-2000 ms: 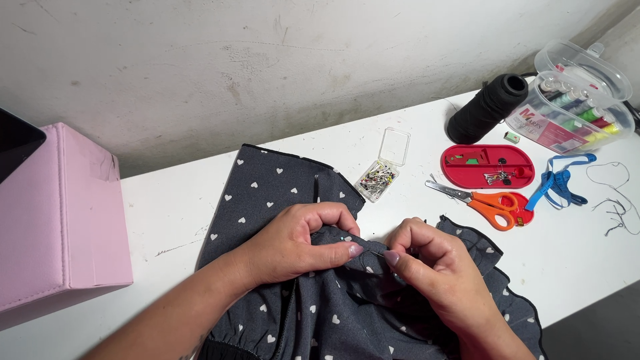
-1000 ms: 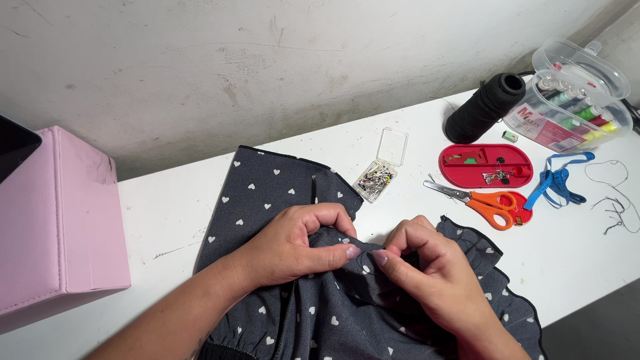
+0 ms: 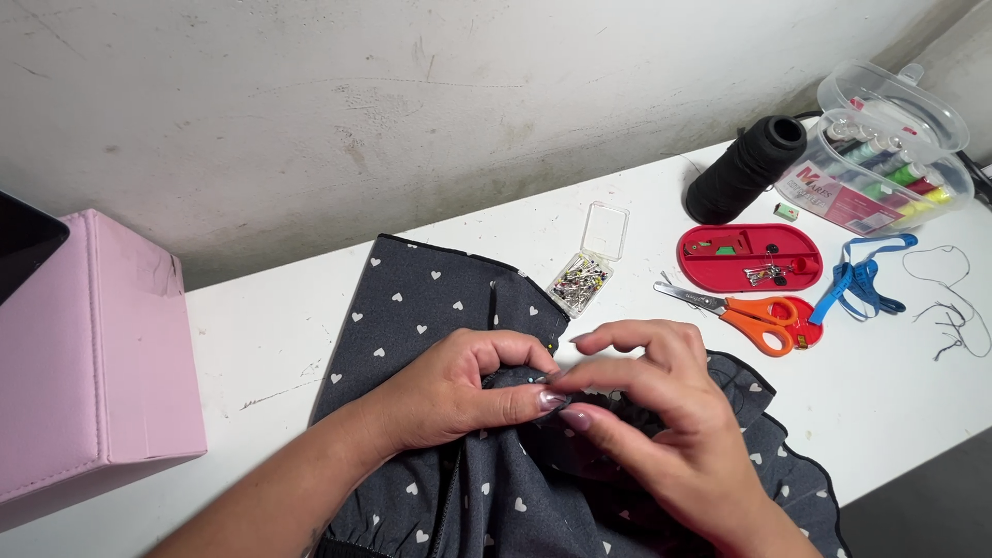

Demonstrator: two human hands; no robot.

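Dark grey fabric with white hearts and black edging (image 3: 418, 310) lies across the table front. My left hand (image 3: 480, 380) pinches a fold of it between thumb and forefinger. A pin with a pale blue-green head (image 3: 531, 380) shows at that fold, and a yellow pin head (image 3: 550, 346) shows just above. My right hand (image 3: 659, 395) is at the fold's right side, forefinger close to my left fingertips, thumb just below, other fingers lifted; whether it grips anything is hard to tell. An open clear box of ball-head pins (image 3: 580, 283) stands beyond my hands.
On the white table (image 3: 256, 333) are orange-handled scissors (image 3: 748, 314), a red sewing case (image 3: 748, 256), a blue tape measure (image 3: 856, 283), a black thread cone (image 3: 744, 170), a plastic box of thread spools (image 3: 876, 174) and loose thread (image 3: 957, 298). A pink box (image 3: 139, 349) stands left.
My right hand has loosened from the fold and its fingers have spread and lifted. The pin heads near my left fingertips now show. My left hand keeps its pinch on the fabric.
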